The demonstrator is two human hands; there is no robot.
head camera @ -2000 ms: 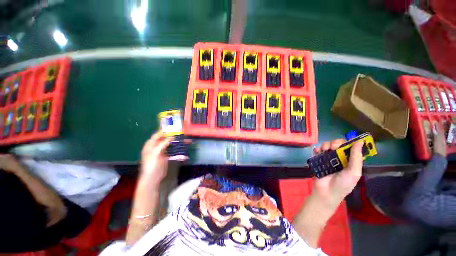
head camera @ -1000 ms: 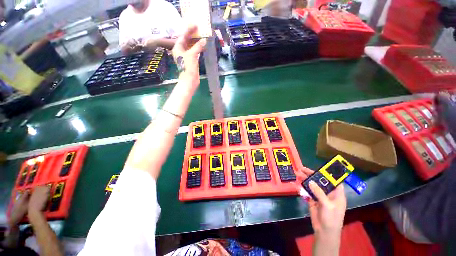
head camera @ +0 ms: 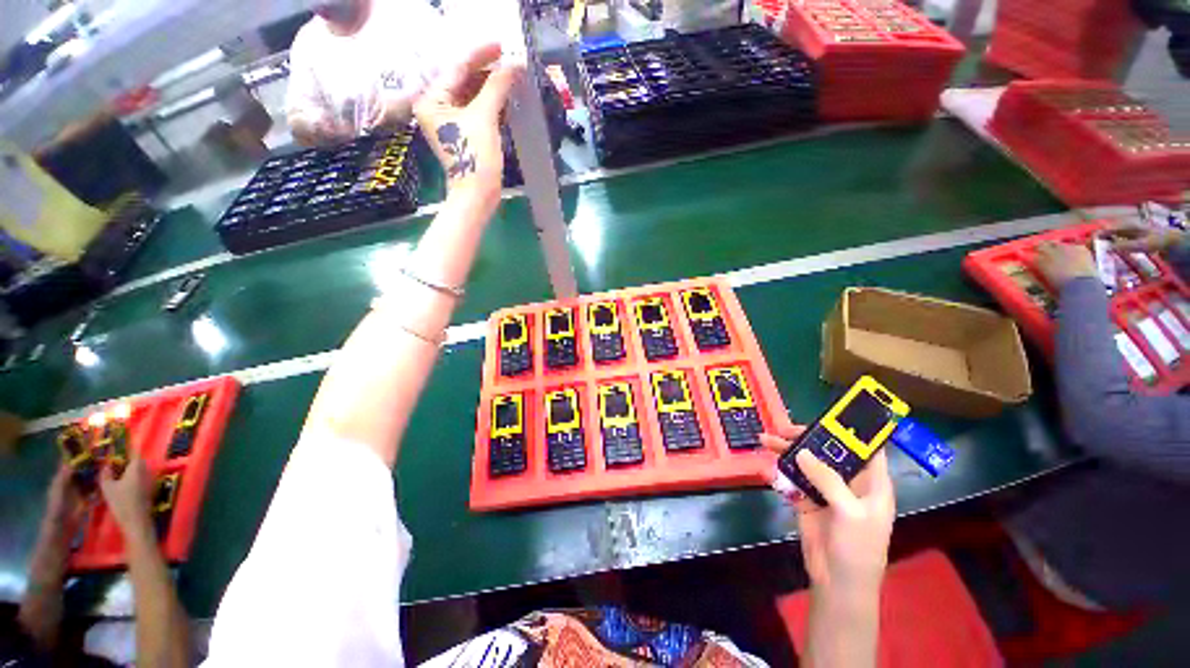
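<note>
My right hand (head camera: 848,509) holds a black and yellow keypad phone (head camera: 842,437), screen dark, thumb on its keypad. A small bright blue item (head camera: 924,446) shows just right of the phone; I cannot tell whether the hand holds it. My left hand (head camera: 467,124) is raised high at the top, its fingers bent at a pale, overexposed area beside the metal post. I cannot tell whether it grips anything. A red tray (head camera: 626,491) in front of me holds two rows of keypad phones with dark screens.
An open cardboard box (head camera: 929,352) stands right of the tray. Other workers' hands are at the left red tray (head camera: 209,450) and the right red tray (head camera: 998,274). Black trays (head camera: 320,189) and stacked red trays (head camera: 881,65) are on the far side. A red stool (head camera: 900,613) is below the bench.
My left hand rose from beside the tray, where it held a phone with a lit screen, to the top of the view. My right hand keeps its phone, whose blue neighbour now shows more.
</note>
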